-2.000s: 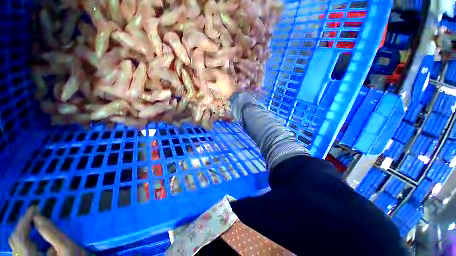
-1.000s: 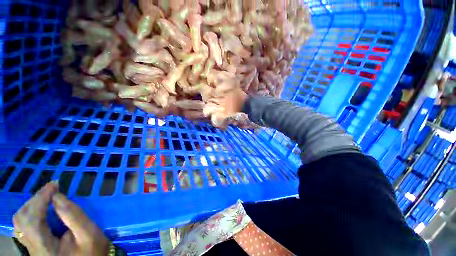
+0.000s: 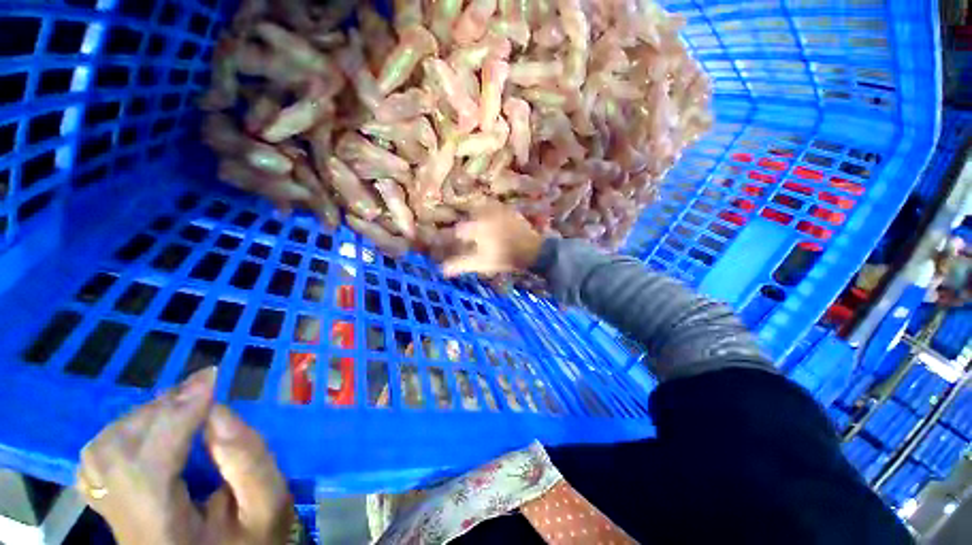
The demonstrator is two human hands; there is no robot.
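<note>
A deep blue mesh crate (image 3: 458,460) fills most of the view. A heap of pale moulded toys (image 3: 469,117), pink-beige and lobed, lies inside it. My right hand (image 3: 496,243) reaches into the crate at the near edge of the heap; it is blurred, and whether its fingers hold a toy cannot be told. My left hand (image 3: 187,463) is at the crate's near left rim, thumb and fingers curved with a small gap between them and nothing seen in them. Its lower part is cut off by the bottom edge.
Red things (image 3: 322,362) show through the crate's mesh. Stacked blue totes (image 3: 911,431) and metal rack bars stand at the right, beyond the crate. A floral and dotted apron edge (image 3: 480,495) hangs against the near rim.
The crate and heap have shifted right in view. My left hand shows more fully and sits further right and higher. My right hand stays at the heap's near edge.
</note>
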